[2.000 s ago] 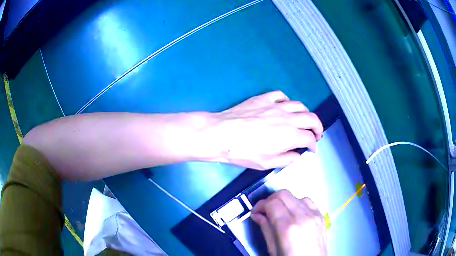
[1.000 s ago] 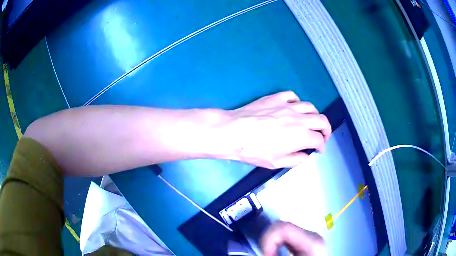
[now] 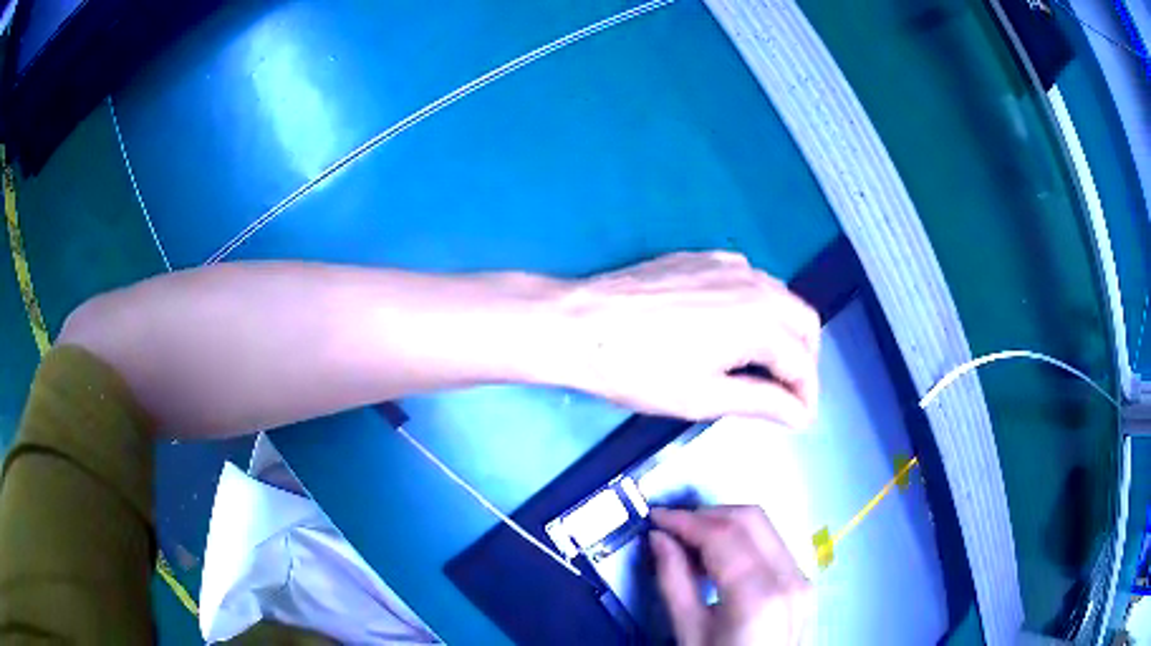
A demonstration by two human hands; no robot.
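Observation:
A display panel (image 3: 871,505) with a glaring white sheet and black border lies at the lower right. My left hand (image 3: 720,334) rests over its far left edge, fingers curled; what is under the fingers is hidden. My right hand (image 3: 745,574) is low over the panel, thumb and forefinger close together beside a black-and-white outlined corner bracket (image 3: 593,520); whether something is pinched is too unclear to tell. A thin white lead cable (image 3: 486,505) with a dark plug runs out from the near left corner. Amber tape (image 3: 824,545) patches join a thin orange line.
A ribbed pale rail (image 3: 871,189) curves along the right of the shiny green-blue worktop (image 3: 505,189). A narrow white tape (image 3: 1010,357) arches over the rail to the panel edge. White cloth (image 3: 284,555) hangs at the lower left. A dark object (image 3: 126,76) stands at the upper left.
My right hand has moved up from the bottom edge, back beside the corner bracket. My left hand has shifted slightly, its fingers curled more at the panel edge.

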